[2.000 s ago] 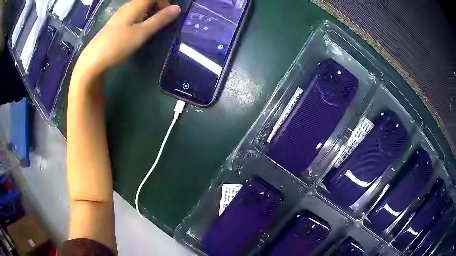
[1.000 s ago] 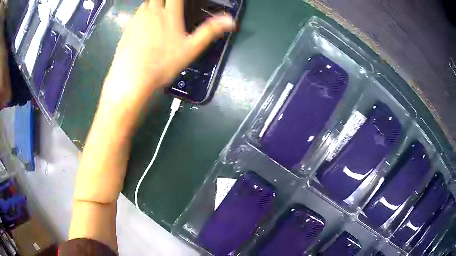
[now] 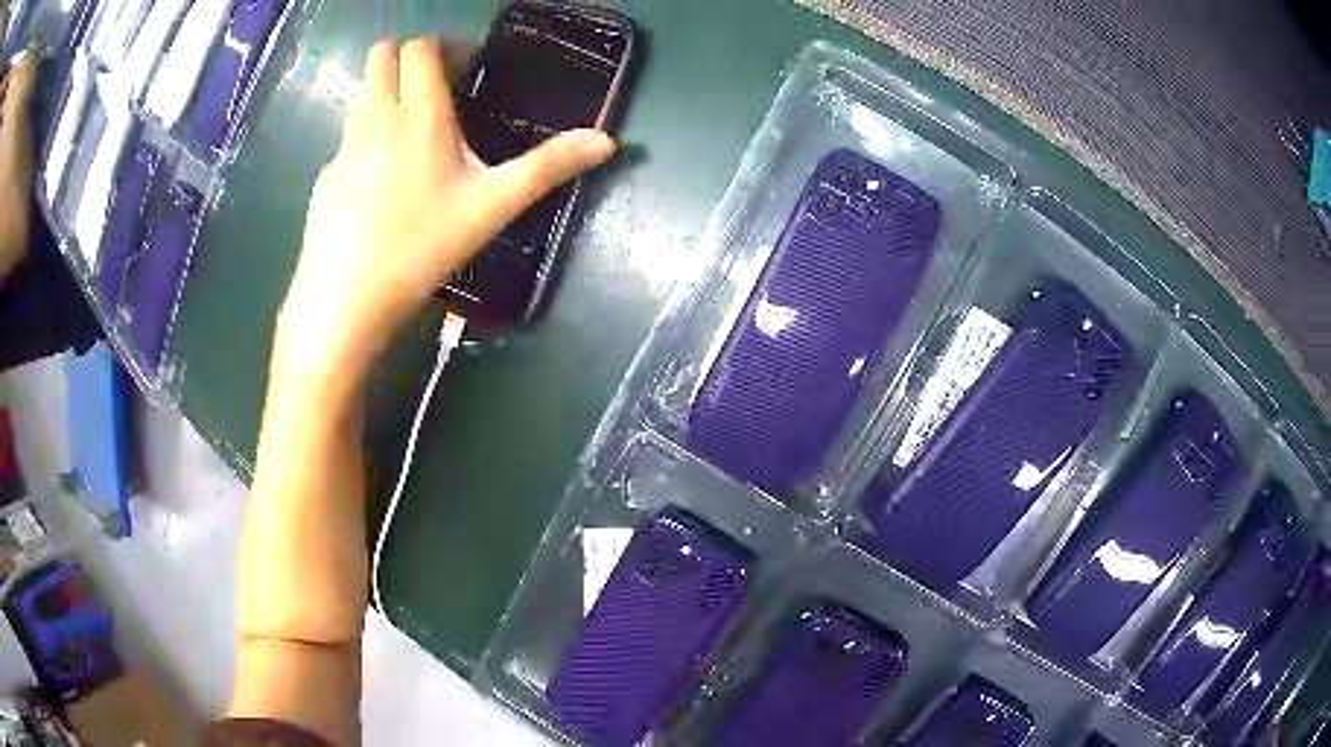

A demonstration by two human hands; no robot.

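My left hand (image 3: 416,212) reaches up from the bottom left, palm down and fingers apart, over the left side of a black smartphone (image 3: 548,73). The thumb lies across the phone to its right edge; two fingertips show left of it. The screen is mostly dark. A thin white charging cable (image 3: 418,445) is plugged into its lower end. The phone lies on the green surface (image 3: 453,562). My right hand is out of the picture.
A clear blister tray (image 3: 664,336) at right holds several purple phone cases (image 3: 839,314), with white paper labels (image 3: 949,387). Another tray (image 3: 183,183) lies far left, with part of another person's hand (image 3: 15,161) beside it. Grey ribbed mat (image 3: 1109,132) runs along the far side.
My left hand has moved right and down over the phone, its thumb now across the screen. The bright screen has turned dark. The tray and phone appear further left in the view.
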